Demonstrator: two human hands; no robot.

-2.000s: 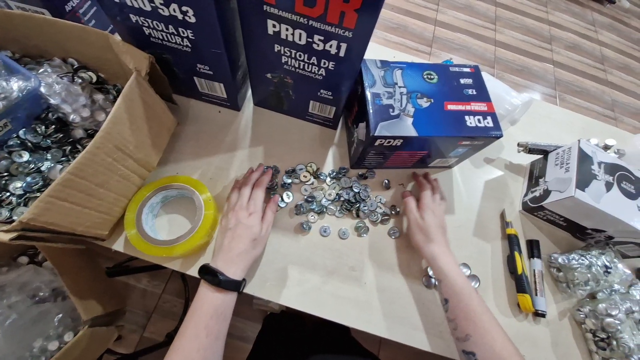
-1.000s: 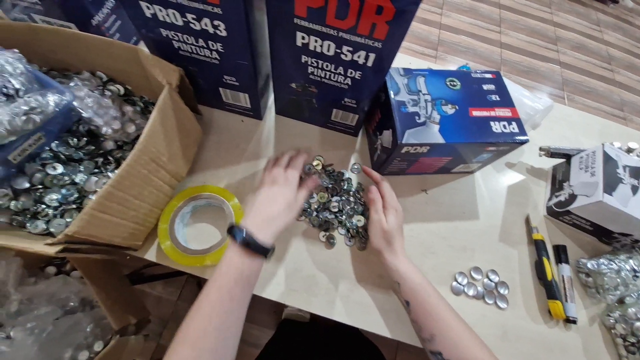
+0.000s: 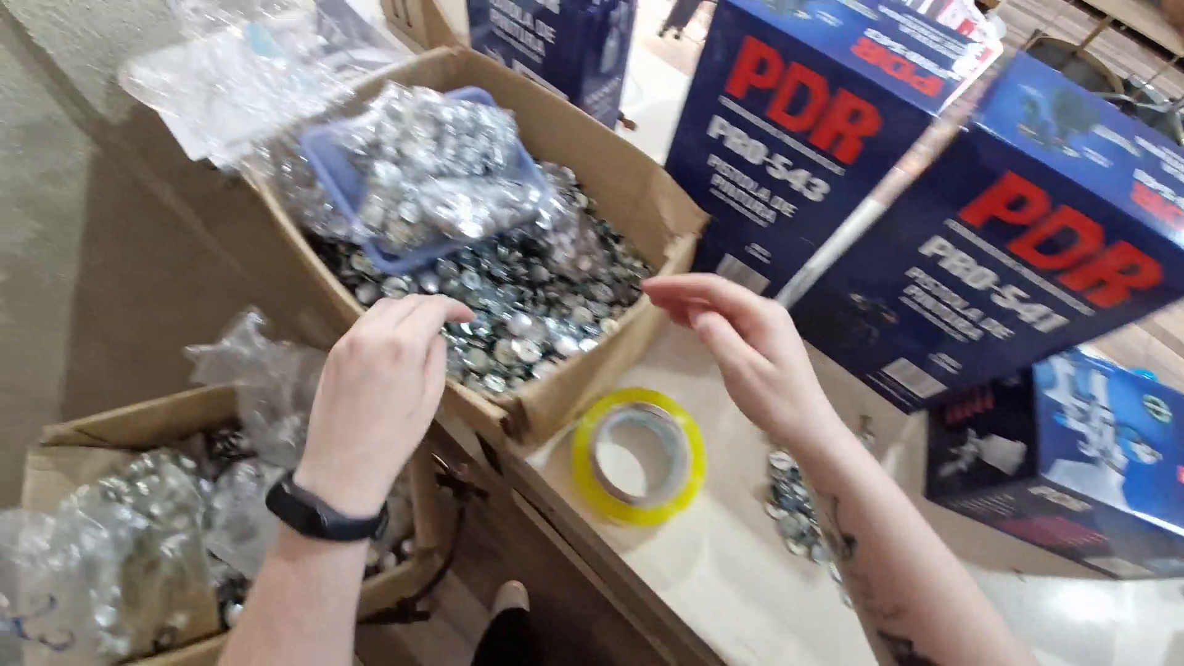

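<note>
My left hand, with a black band on the wrist, hangs over the near left edge of a cardboard box. Its fingers curl and what lies under them is hidden. My right hand is at the box's right edge, fingers together, thumb apart, with nothing visible in it. Loose round metal buttons fill the box, along with a blue plastic tray that carries clear bags of small shiny parts. Beyond my right forearm, partly covered by it, lies a pile of metal buttons on the table.
A yellow-edged roll of tape lies on the table beside the box. Tall blue spray-gun boxes stand at the right, a smaller one nearer. A lower carton with plastic bags stands at the left, off the table.
Both hands have left the button pile on the table and moved left to the large cardboard box. The view has swung left.
</note>
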